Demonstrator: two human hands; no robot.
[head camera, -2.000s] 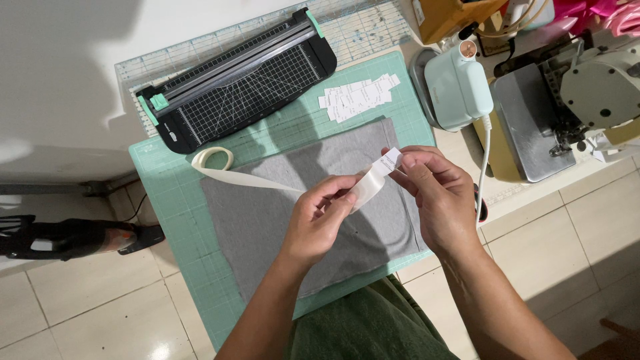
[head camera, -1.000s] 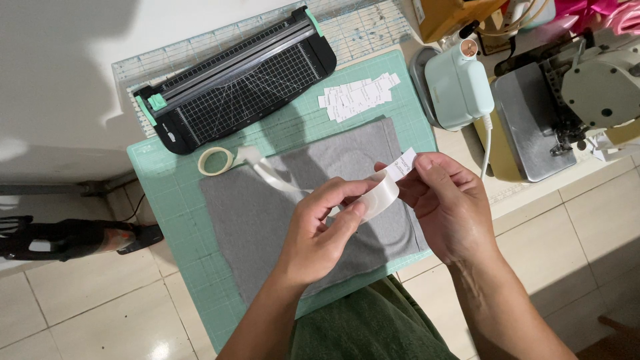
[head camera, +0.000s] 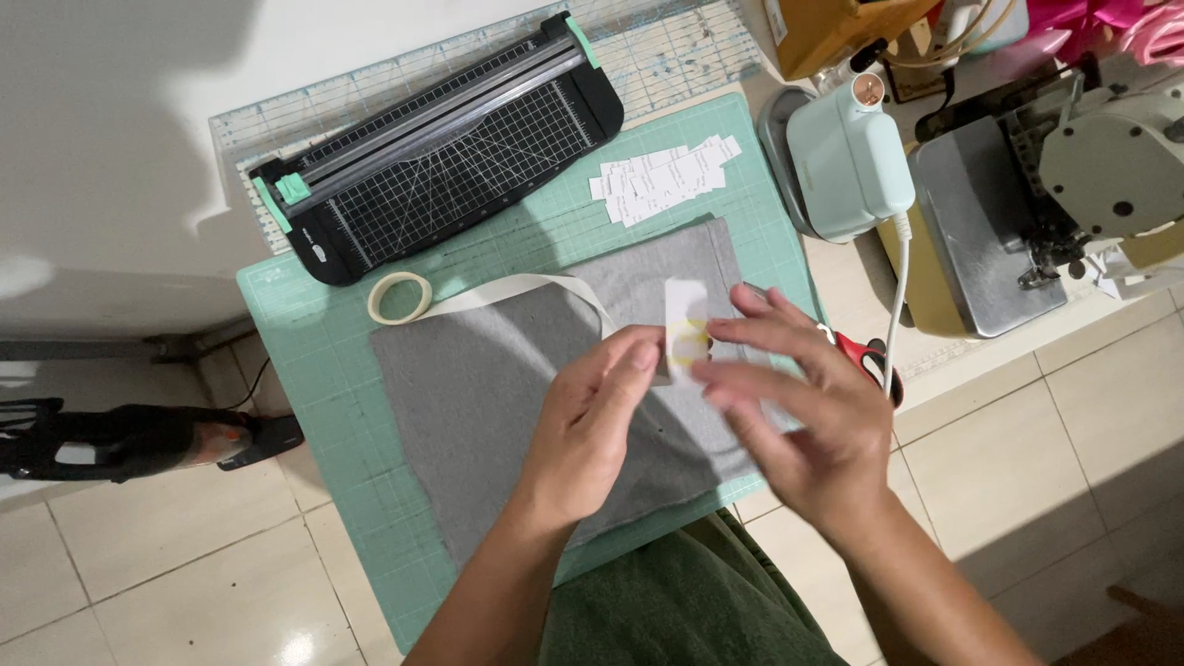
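My left hand (head camera: 592, 421) pinches a small white paper strip (head camera: 685, 314) with a blurred yellow mark, above a folded grey cloth (head camera: 490, 398). From that hand a whitish tape (head camera: 518, 289) trails over the cloth to its roll (head camera: 400, 298), which lies on the green cutting mat (head camera: 333, 444). Blurred by motion, my right hand (head camera: 805, 398) has its fingers spread just right of the strip; whether a fingertip touches it I cannot tell. Small printed paper slips (head camera: 661, 180) lie in a heap above the cloth.
A black paper trimmer (head camera: 444, 148) spans the mat's top edge over a clear ruler (head camera: 689, 46). To the right stand a mint handheld steamer (head camera: 846, 153) with a white cable, red-handled scissors (head camera: 869, 361) partly behind my right hand, and a sewing machine (head camera: 1110, 166).
The white strip, held between both hands before, now stands upright at my left fingertips. My right hand's fingers have spread apart. More tape lies stretched loosely between the roll and my left hand.
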